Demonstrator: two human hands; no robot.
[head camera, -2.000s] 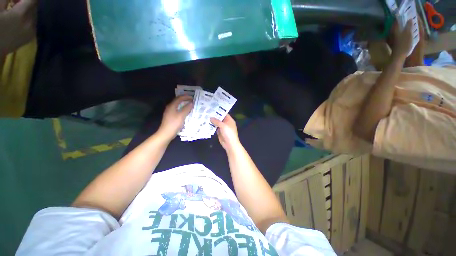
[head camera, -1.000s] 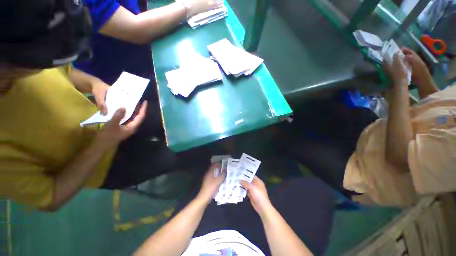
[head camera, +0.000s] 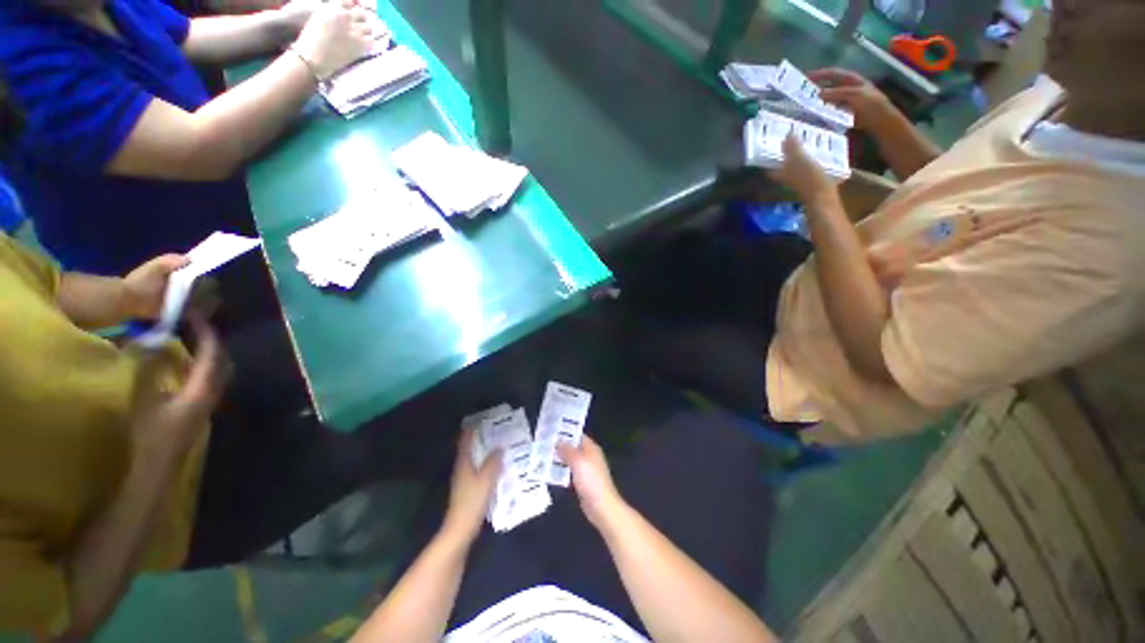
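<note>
My left hand (head camera: 473, 477) holds a fanned bunch of white printed slips (head camera: 512, 465) above my dark-clothed lap. My right hand (head camera: 590, 475) holds white slips (head camera: 560, 421) with short black bars, angled up and to the right. The two groups meet or overlap near their lower ends. Both hands are bare, and the thumbs lie on the slips. How many slips are in each hand cannot be told.
A green table (head camera: 427, 358) stands ahead, with white slip piles (head camera: 358, 239) on it. People in yellow (head camera: 75, 427) and blue (head camera: 88, 88) are at left. A person in peach (head camera: 979, 264) holds slips at right. Orange scissors (head camera: 923, 52) are beyond; wooden crates (head camera: 979, 528) stand lower right.
The view has shifted over the last two seconds, bringing the slip piles and neighbours into view. The slips in my hands, earlier one fan, now show as two groups with a gap between their tops.
</note>
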